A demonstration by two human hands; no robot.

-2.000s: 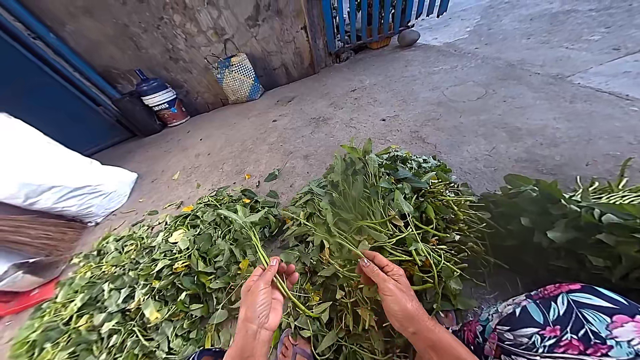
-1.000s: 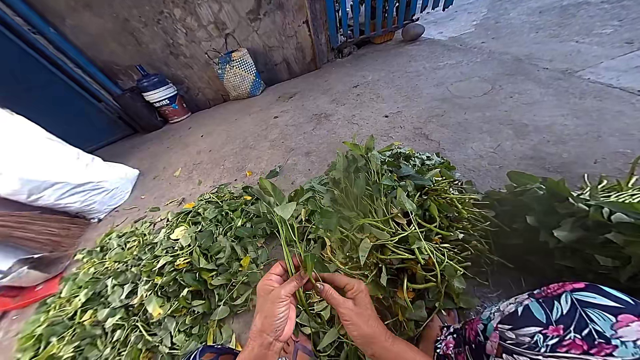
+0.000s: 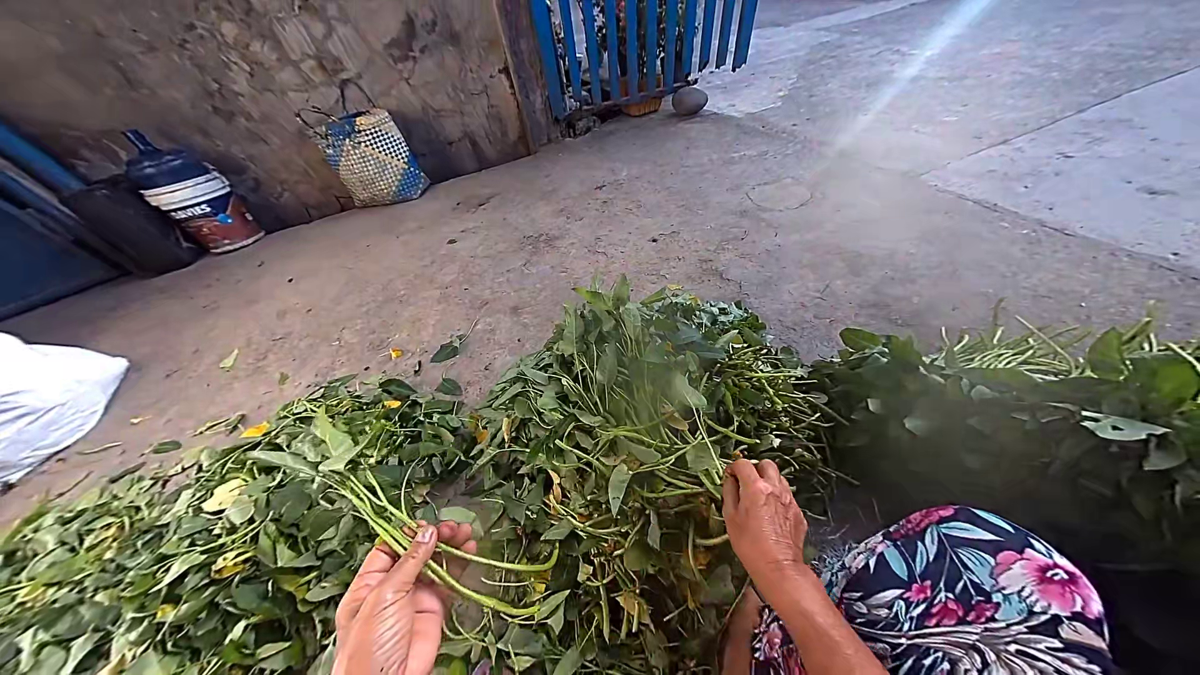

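My left hand (image 3: 403,595) holds a small bunch of leafy green stems (image 3: 394,525) between thumb and fingers, leaves pointing up and left, cut ends to the right. My right hand (image 3: 764,516) is at the right side of the middle heap of leafy greens (image 3: 609,403), its fingertips closed on a stem there. A wide, looser heap of leaves, some yellow, (image 3: 216,544) spreads under and left of my left hand. More greens with long stems (image 3: 1031,403) lie at the right, partly blurred.
A floral cloth (image 3: 966,591) covers my knee at lower right. A white sack (image 3: 56,398) lies at the left. By the wall stand a paint bucket (image 3: 206,211) and a woven bag (image 3: 375,159). A blue slatted gate (image 3: 647,47) and a round stone (image 3: 689,100) are farther back.
My hands, close together a second ago, are now apart. The right hand has moved right to the middle heap; the left has moved left with the bunch, which now tilts left.
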